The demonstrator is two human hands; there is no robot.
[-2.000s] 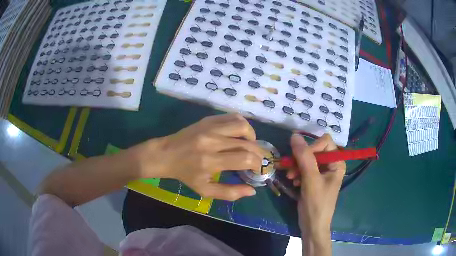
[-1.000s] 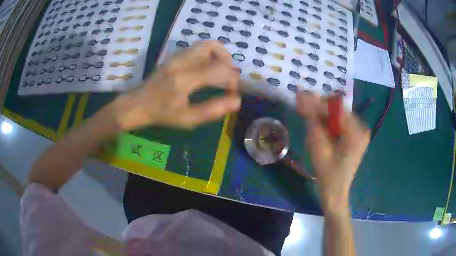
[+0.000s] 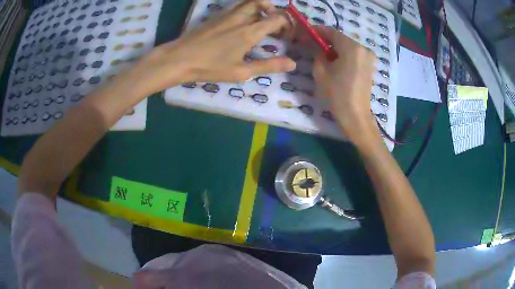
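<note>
My left hand [image 3: 240, 48] is bare and reaches over the white foam parts tray [image 3: 226, 110], thumb apart from the fingers; its fingertips are near the tray's upper part and I cannot tell if they hold a part. My right hand [image 3: 341, 70] is over the same tray and holds the red test probe [image 3: 309, 29], which points up and left. Rows of small dark parts and some gold-faced parts lie on the tray. The round silver test fixture [image 3: 286, 191] stands on the green mat, its brass insert [image 3: 305, 183] showing a dark cross-shaped slot. Its cable leaves at the lower right.
A second parts tray [image 3: 84, 62] lies at left. A bright green label [image 3: 148, 199] and yellow tape [image 3: 252, 180] mark the green mat. Papers [image 3: 419, 74] and a printed sheet [image 3: 468, 119] lie at right, near the red and black leads [image 3: 427, 141].
Both hands have moved away from the fixture, up over the middle tray. The red probe has swung to point up and left. The fixture is now uncovered and its insert shows no part.
</note>
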